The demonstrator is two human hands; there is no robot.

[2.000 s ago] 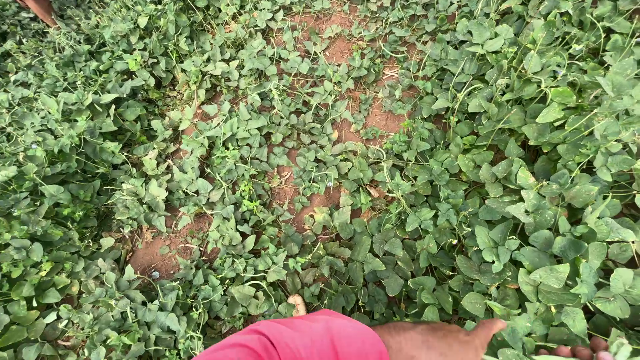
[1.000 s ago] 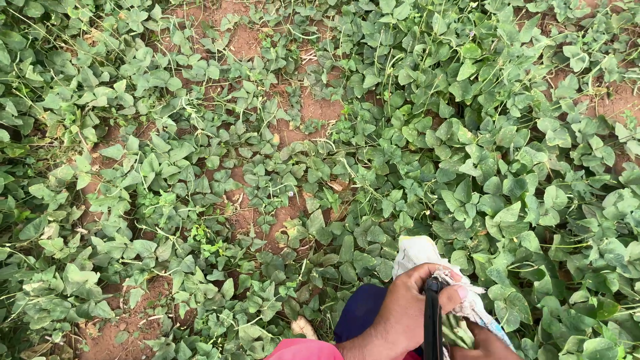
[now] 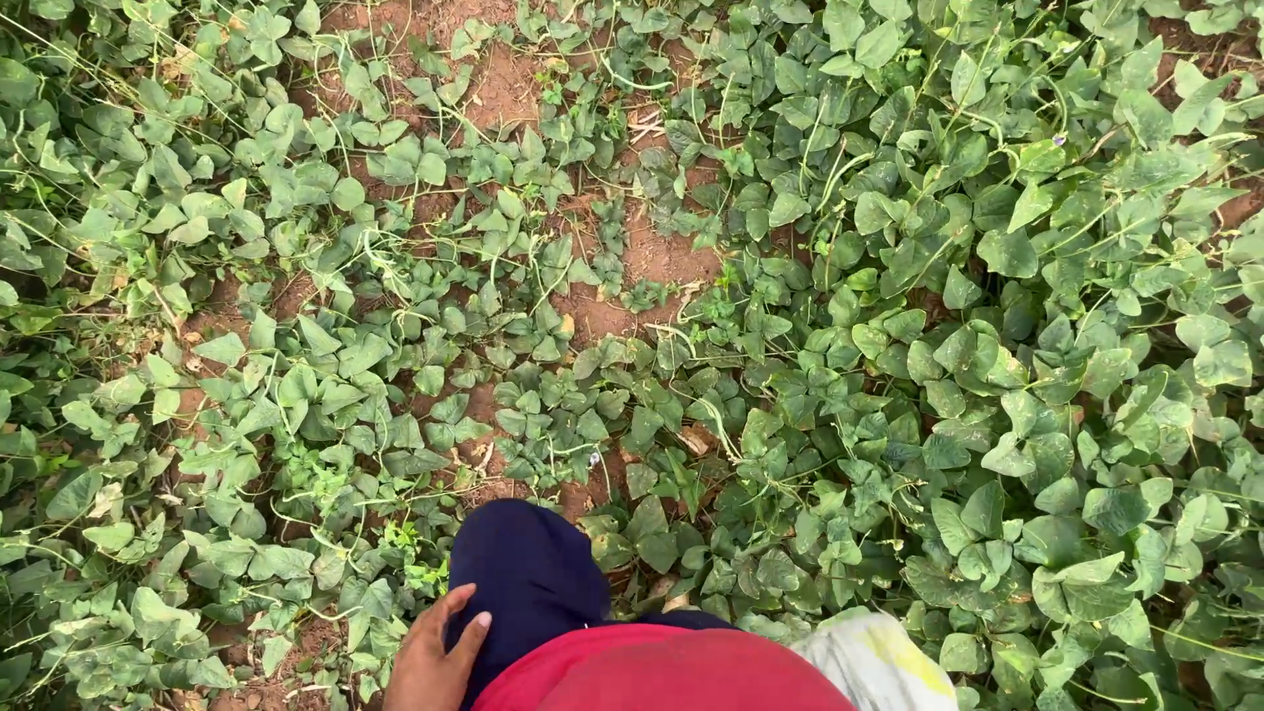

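Observation:
My left hand is at the bottom, beside the knee of my dark blue trousers, its thumb and fingers apart and nothing seen between them. My right hand is out of the picture. A white bag with a yellow patch shows at the bottom right, next to my red top; its opening and contents are hidden. Thin pale green pods lie among the leaves of low bean plants in front of me.
Leafy vines cover the ground on both sides, denser on the right. Reddish bare soil shows between them up the middle. A dry brown leaf and a few pale stalks lie on it.
One second ago both hands were at the white bag with green pods at its mouth. Now only my left hand shows, by my knee, and the bag is lower, partly out of view.

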